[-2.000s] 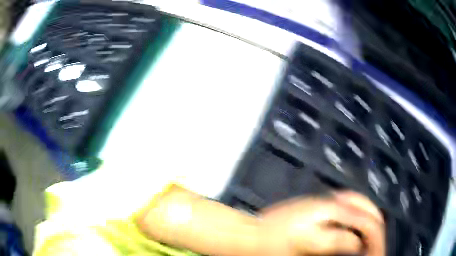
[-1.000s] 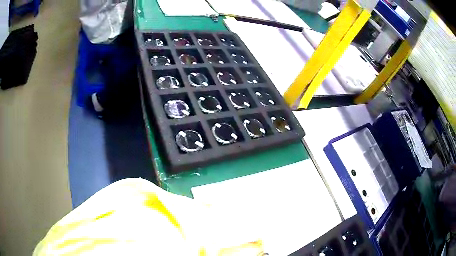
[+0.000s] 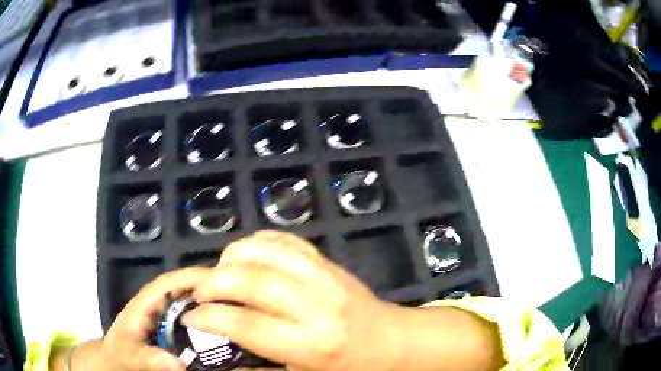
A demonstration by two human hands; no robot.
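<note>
A round watch head (image 3: 210, 349) is held low in front of me, with a lit white patch and lines of text on its dark face. My left hand (image 3: 138, 333) grips its rim from the left. My right hand (image 3: 290, 304) lies over its top and right side, fingers on it; whether there are more watches beneath is hidden. The black foam tray (image 3: 244, 167) lies behind and under my hands. Its two back rows hold several round watches, and another watch (image 3: 442, 248) sits in a pocket at the right. Several other pockets are empty.
White sheets (image 3: 533, 210) and a green mat (image 3: 580, 159) lie around the tray. Behind stand a blue-edged tray (image 3: 109, 94) with small dark round items and another black tray (image 3: 326, 47). A jar with pale yellowish contents (image 3: 500, 83) stands at the back right.
The view has swung from another watch tray at the left to this tray. Both hands are now in view on a watch; one second ago only a yellow sleeve showed clearly.
</note>
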